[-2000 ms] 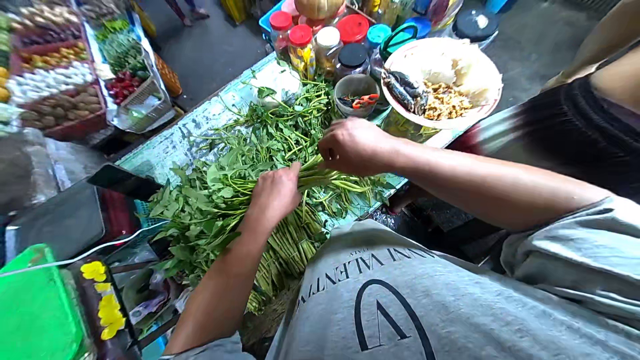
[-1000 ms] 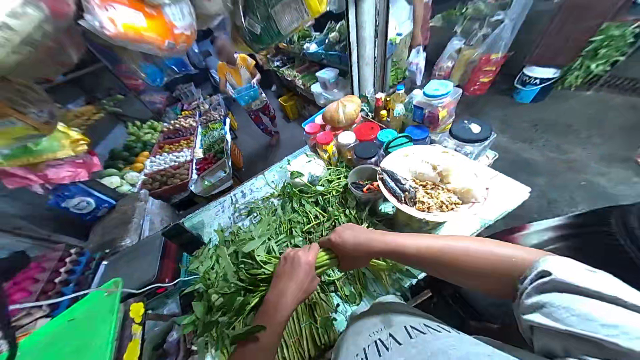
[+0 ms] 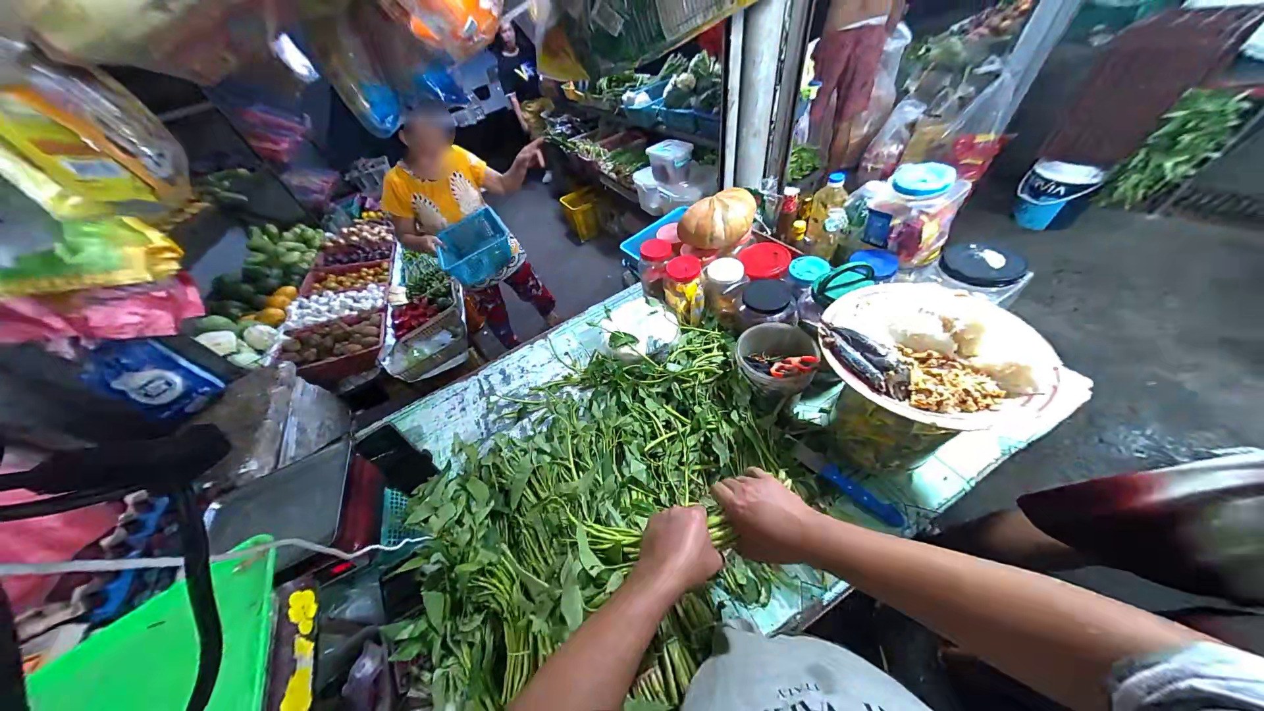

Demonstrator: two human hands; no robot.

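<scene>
My left hand (image 3: 681, 548) and my right hand (image 3: 762, 515) are closed side by side around one bunch of long green stems (image 3: 726, 533). Beneath and beside them lies a wide heap of leafy greens (image 3: 553, 494) with thin stalks, on a pale green worn table (image 3: 464, 415). Just right of my right hand rests a knife with a blue handle (image 3: 861, 496). Behind the hands stands a small pot with red-handled scissors or a similar red item (image 3: 793, 366), its exact kind unclear.
A white basin (image 3: 1027, 395) holds fish and rice-like food at the right. Lidded jars (image 3: 683, 286) and a squash (image 3: 717, 219) stand at the back. A person in a yellow top (image 3: 454, 188) holds a blue basket (image 3: 476, 247) beside vegetable crates. Plastic bags hang upper left.
The view has tilted up strongly. Both hands stay on the stems. The person in yellow now has one arm stretched out to the side.
</scene>
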